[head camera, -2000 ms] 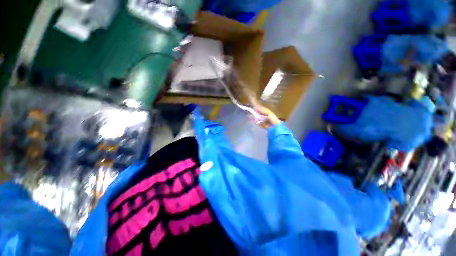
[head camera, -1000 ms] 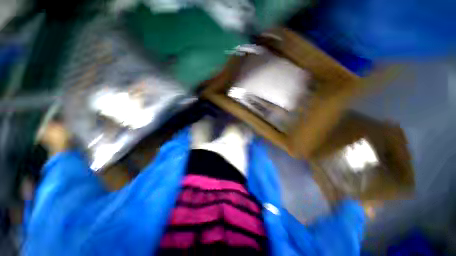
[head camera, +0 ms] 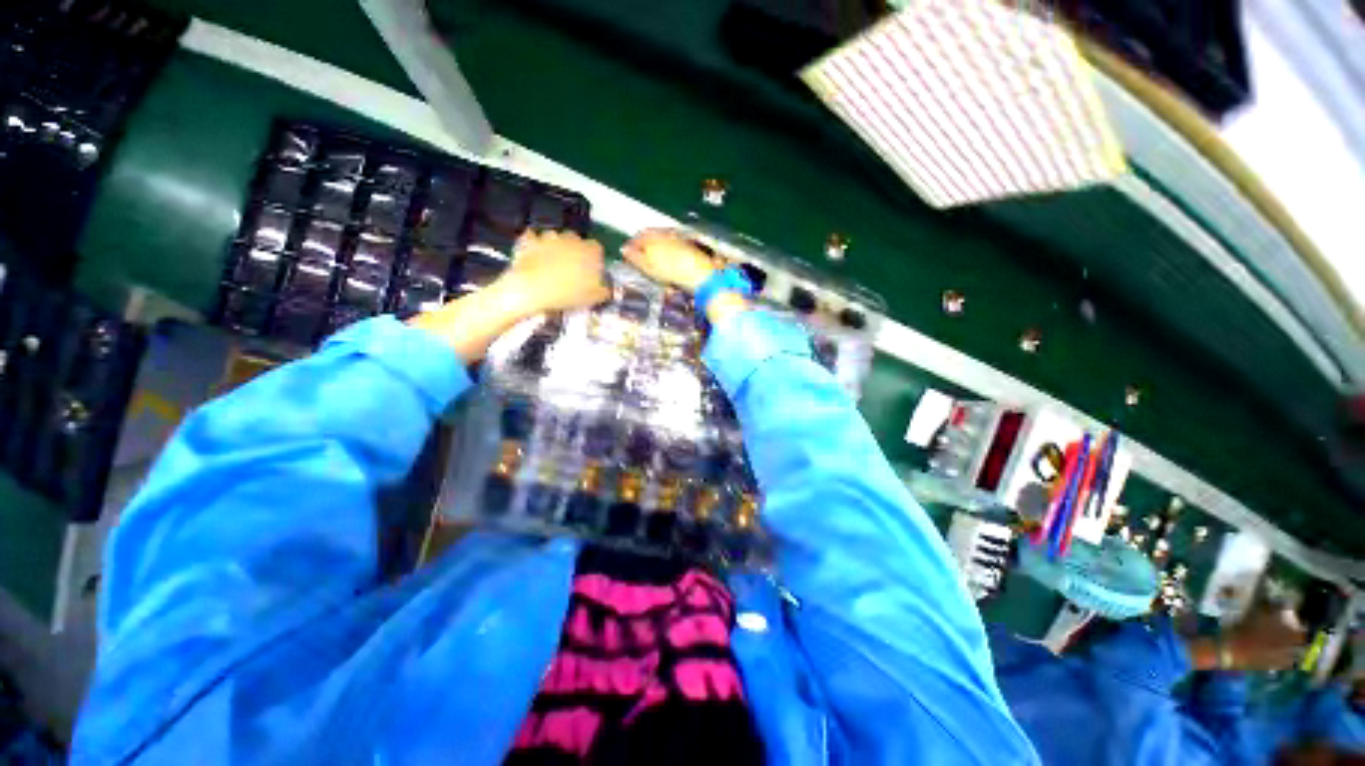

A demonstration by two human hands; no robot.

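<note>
A clear blister tray (head camera: 599, 434) with rows of dark parts and orange strips lies in front of me, with strong glare on it. My left hand (head camera: 562, 273) is curled at the tray's far edge. My right hand (head camera: 669, 258), with a blue cuff at the wrist, is beside it at the same edge, a small gap apart. Both hands seem to pinch the tray or a film over it; glare and the curled fingers hide the exact grip. Clear plastic with dark parts also shows beyond my right wrist.
A black blister tray (head camera: 367, 240) lies left of my hands, with more at far left. Small housings (head camera: 714, 192) stand along the green bench. A label sheet (head camera: 966, 105) is at top. At right are a power supply (head camera: 981, 449), pens (head camera: 1070, 494), a fan (head camera: 1105, 578) and another person's hand (head camera: 1257, 644).
My view has swung from the cartons and floor to the bench. My hands, apart before, are now close together at the clear tray's far edge. The clear tray is now in front of me.
</note>
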